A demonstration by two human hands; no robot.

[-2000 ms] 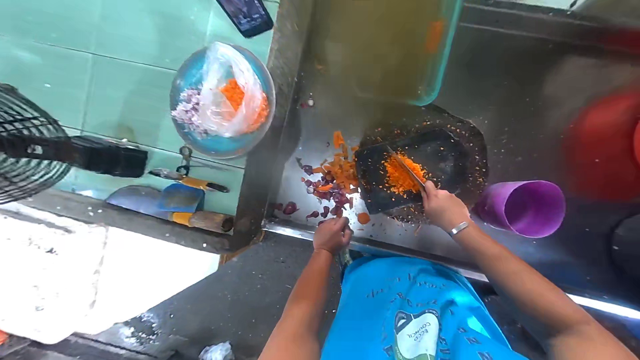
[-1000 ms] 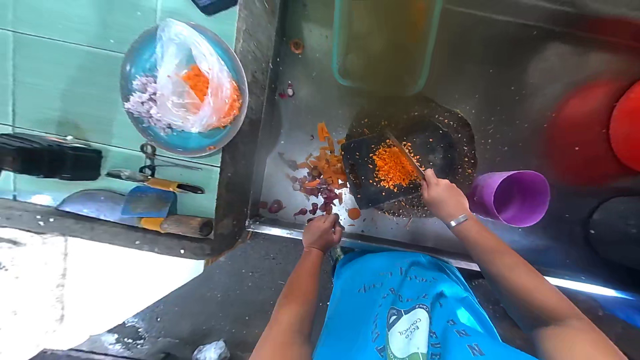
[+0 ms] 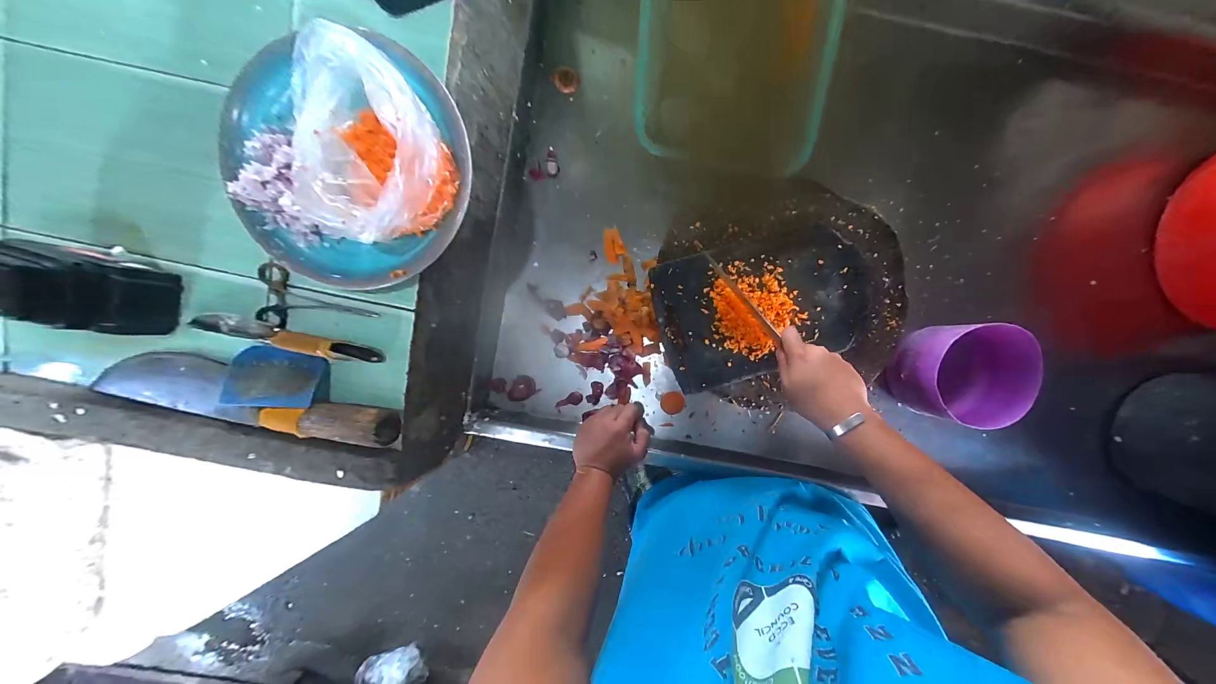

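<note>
My right hand (image 3: 819, 378) is closed on the handle of a knife (image 3: 741, 296), whose narrow edge lies across finely chopped carrot (image 3: 771, 302). The carrot sits on a dark cleaver-like slab or board (image 3: 686, 332), over a round dark chopping block (image 3: 879, 256). My left hand (image 3: 611, 439) is a closed fist at the sink's front rim, beside onion skins (image 3: 622, 366); whether it holds something is hidden. Carrot peelings (image 3: 622, 309) lie left of the board, and a carrot slice (image 3: 673, 403) is near its lower corner.
A purple plastic cup (image 3: 993, 375) lies right of the block. A green-rimmed tub (image 3: 648, 123) stands behind it, and a red container (image 3: 1192, 242) at the right. On the tiled ledge are a bowl (image 3: 242, 223) of chopped onion and carrot, scissors (image 3: 274, 294) and a wooden-handled cleaver (image 3: 161, 380).
The view has shifted somewhat. Both hands stay in nearly the same places relative to the block and peelings, the right still on the knife. Nothing else has plainly changed.
</note>
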